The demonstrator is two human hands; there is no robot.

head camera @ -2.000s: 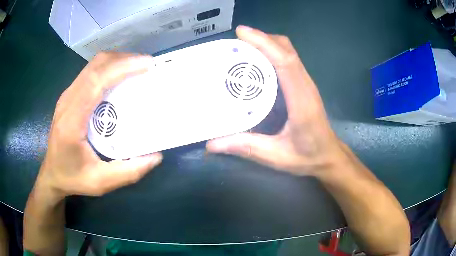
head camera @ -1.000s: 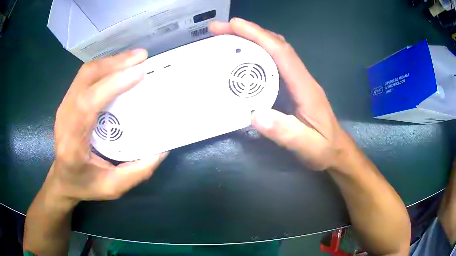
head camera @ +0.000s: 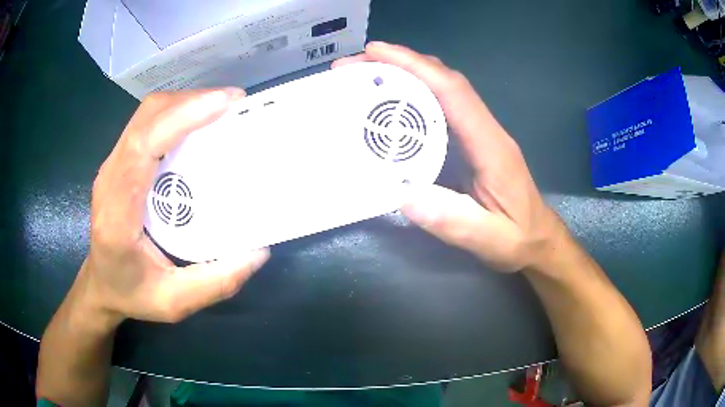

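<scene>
A white oblong appliance [head camera: 294, 159] is held above the table, its flat grille face towards me, with a round set of dark slots near each end. It tilts up to the right. My left hand [head camera: 151, 207] grips its left end, thumb on the lower edge and fingers at the upper edge. My right hand [head camera: 485, 175] grips its right end, thumb at the lower edge, fingers over the top edge. Its underside is hidden. A white retail carton [head camera: 262, 48] stands just beyond it, with small print, a dark icon and a barcode; its top is cut off by the frame.
A blue and white carton [head camera: 636, 135] stands at the right on the dark green table [head camera: 381, 318]. A tangle of dark small parts [head camera: 703, 24] lies at the far upper right. Another person's arm [head camera: 711, 342] shows at the right edge. A red stool [head camera: 529, 385] is below the table edge.
Compared with two seconds ago, the appliance sits slightly lower and right, and small slots near its upper edge show more clearly. My right thumb moved right along the lower edge. Both hands keep hold.
</scene>
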